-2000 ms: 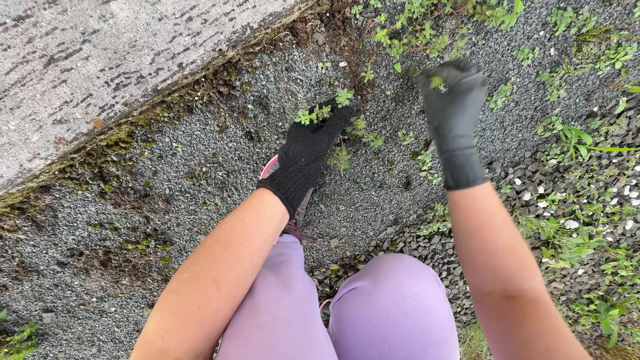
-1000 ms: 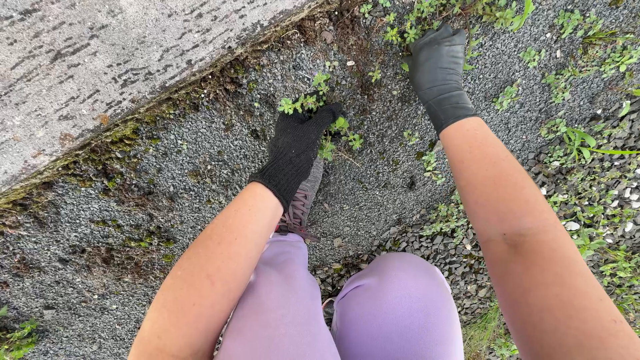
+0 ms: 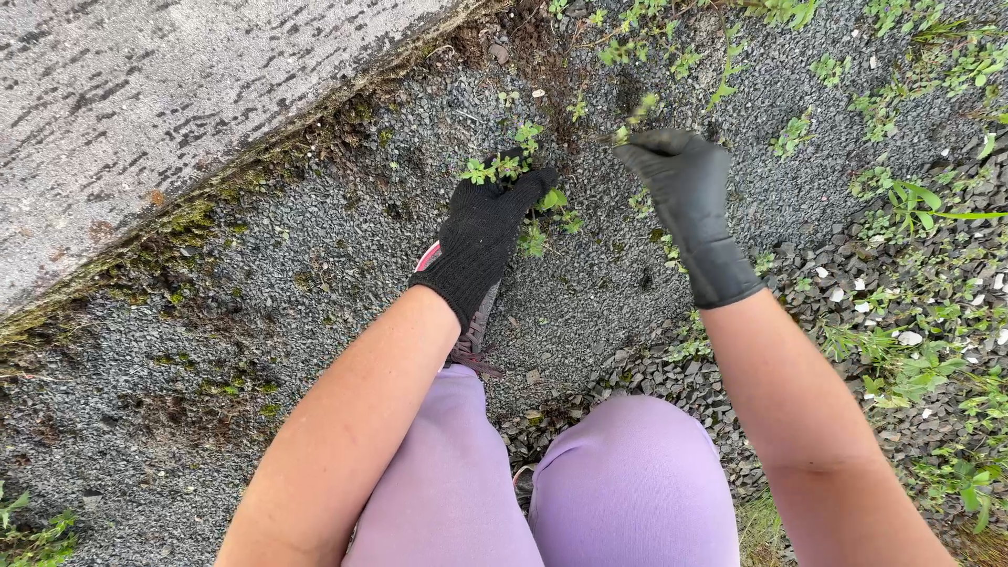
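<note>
My left hand (image 3: 492, 216), in a black knit glove, is closed around a bunch of small leafy weeds (image 3: 508, 167) above my shoe. Green leaves stick out on both sides of its fingers. To its right, my right hand (image 3: 681, 181), in a smooth dark rubbery glove, pinches a small green weed sprig (image 3: 636, 116) at its fingertips; the sprig is blurred. Low weeds (image 3: 622, 49) grow in the gravel just beyond the right hand.
A concrete slab (image 3: 157, 102) lies at the upper left, with moss (image 3: 189, 224) along its edge. Fine gravel (image 3: 583, 323) covers the ground around my shoe (image 3: 475, 331). Coarser stones (image 3: 850, 283) with more weeds (image 3: 921, 374) are at the right.
My right hand has come back from the weeds at the top toward my left hand, with a sprig now showing at its fingertips. The left hand keeps its bunch of weeds.
</note>
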